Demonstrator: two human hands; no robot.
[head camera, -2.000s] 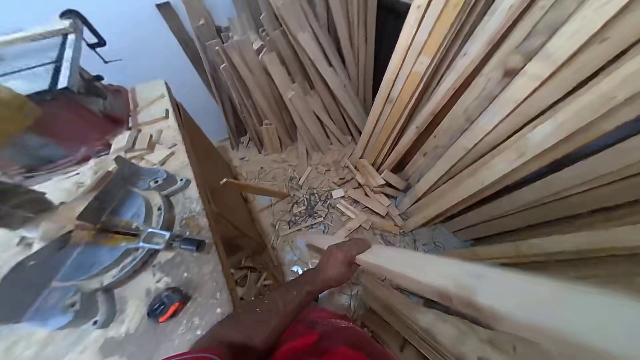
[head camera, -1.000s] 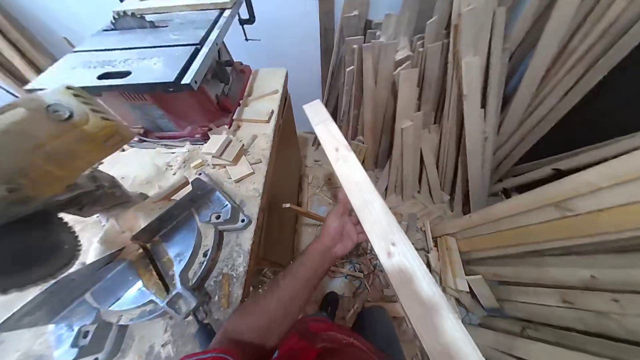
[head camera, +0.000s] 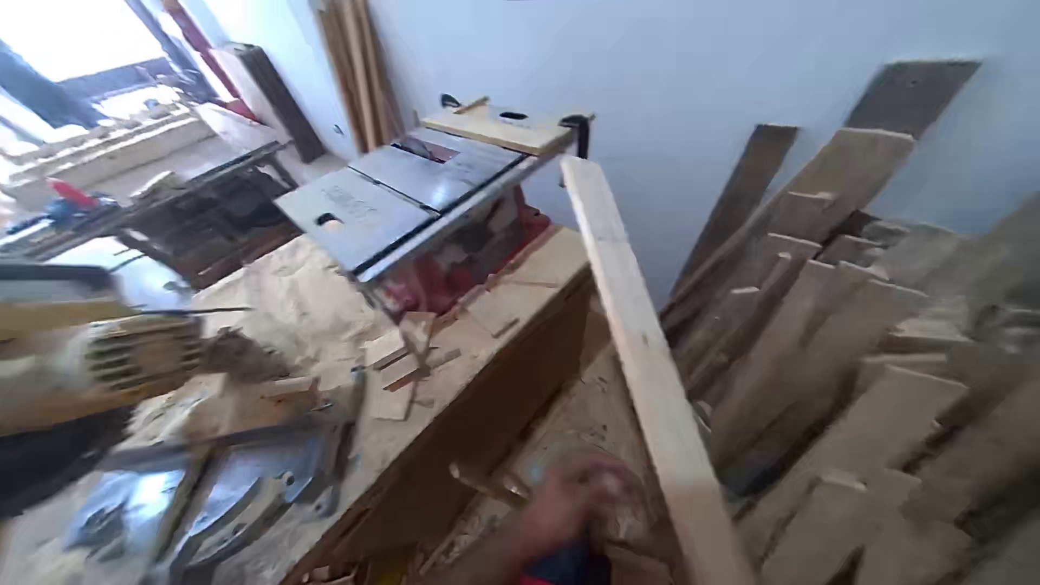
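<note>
A long pale wooden board (head camera: 650, 382) slants from the bottom edge up to the middle of the view, its far end raised near the table saw's corner. My left hand (head camera: 589, 487) is low in the middle, just left of the board, with a visible gap between them. Motion blur hides whether its fingers are open or closed. My right hand is outside the view, and so is the board's near end. On the workbench at left are a miter saw's metal base (head camera: 236, 487) and its yellow head (head camera: 122, 357).
A table saw (head camera: 406, 195) with a red body stands at the bench's far end. Wood offcuts (head camera: 406, 357) and sawdust lie on the workbench (head camera: 463, 374). Many boards (head camera: 812, 390) lean at right against the pale wall. Another bench (head camera: 203, 211) stands at the far left.
The view has swung left and up, toward the table saw. Two seconds ago my left hand was on the board; one second ago it was open beside it. The board's far end now points more upward.
</note>
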